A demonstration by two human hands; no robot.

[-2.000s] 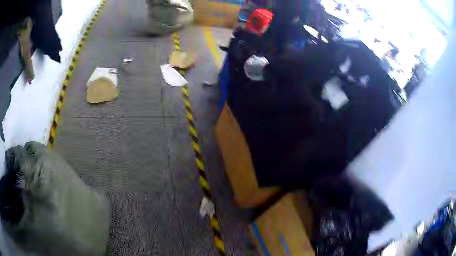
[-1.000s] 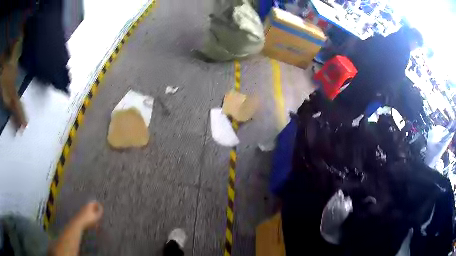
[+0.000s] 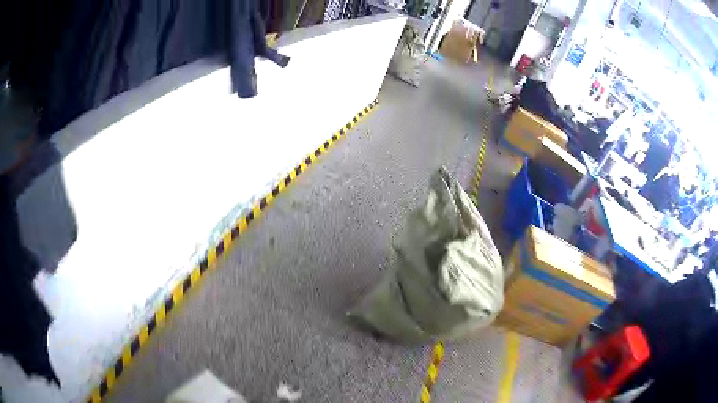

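Observation:
Neither of my hands is in the picture. A large olive-green woven sack [image 3: 445, 275] stands on the grey floor in front of me, over the right yellow-black tape line. A cardboard box [image 3: 556, 287] with blue tape stands close to its right. A red plastic stool or similar item [image 3: 614, 362] is at the lower right, beside dark material. A white piece [image 3: 206, 389] lies at the bottom edge, cut off, with a small white scrap [image 3: 288, 391] to its right.
A low white wall [image 3: 228, 149] edged with yellow-black tape runs along the left, with dark clothes above it. A blue bin [image 3: 529, 197], more boxes [image 3: 534, 134] and crowded worktables [image 3: 642, 228] line the right. Another sack [image 3: 408, 59] and box [image 3: 461, 43] stand far down the aisle.
The view has swung up along the aisle. The sack now shows whole and nearer, and the floor pieces have slid to the bottom edge. A hand seen at the lower left earlier is gone.

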